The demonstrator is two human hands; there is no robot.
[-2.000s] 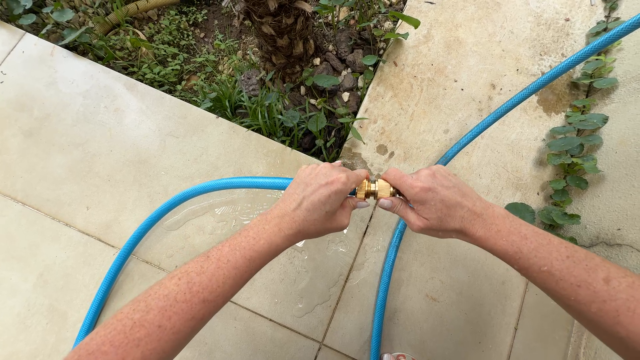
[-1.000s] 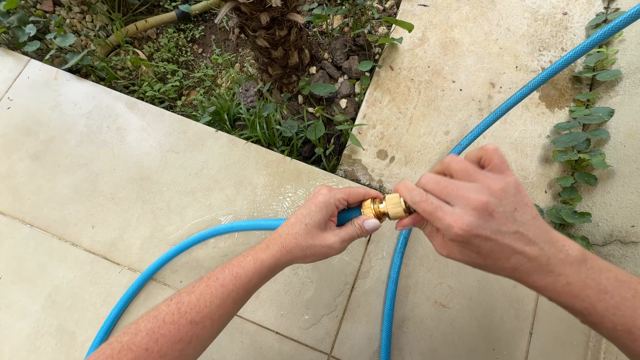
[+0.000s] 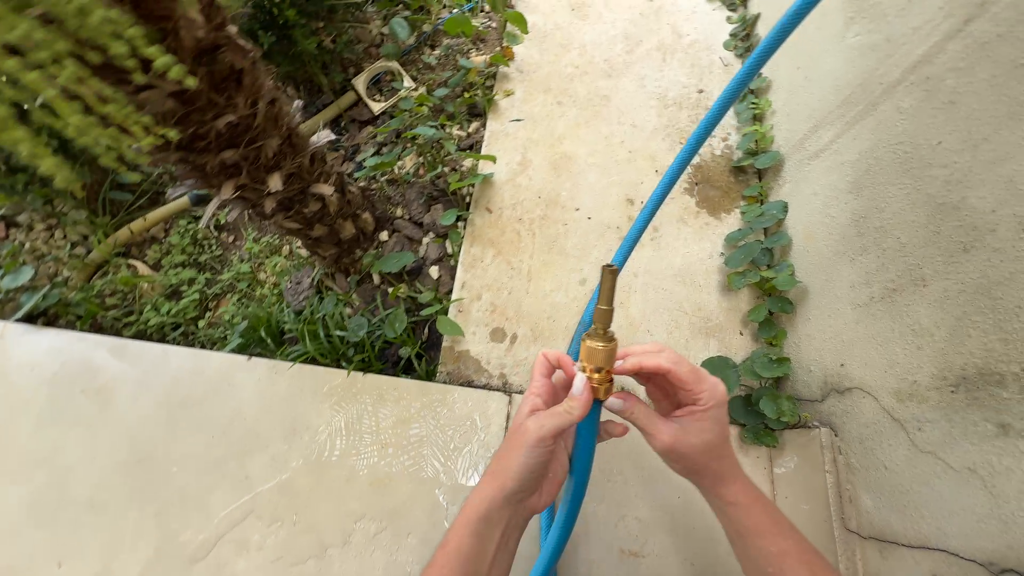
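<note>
A brass hose nozzle [image 3: 606, 300] points up and away from me, joined to a gold-coloured hose connector [image 3: 598, 358] on the end of a blue garden hose [image 3: 582, 464]. My left hand [image 3: 544, 432] grips the connector's lower part from the left, thumb on top. On the right side, the thumb and fingertips of my right hand [image 3: 676, 408] touch the connector around its lower ring. Behind the nozzle, another length of blue hose runs up to the top right. My left hand's lower fingers are partly hidden by the hose.
A planted bed [image 3: 304, 308] with a shaggy palm trunk [image 3: 240, 136] lies at upper left. Wet marks show on the pale paving [image 3: 240, 448]. A creeping vine [image 3: 764, 272] runs along the foot of the wall [image 3: 904, 240], right of the walkway. A square frame [image 3: 384, 84] lies among the plants.
The connector, held sideways between my hands before, now points upward with a nozzle showing on it. My right hand has shifted to the connector's lower part. The view has moved noticeably.
</note>
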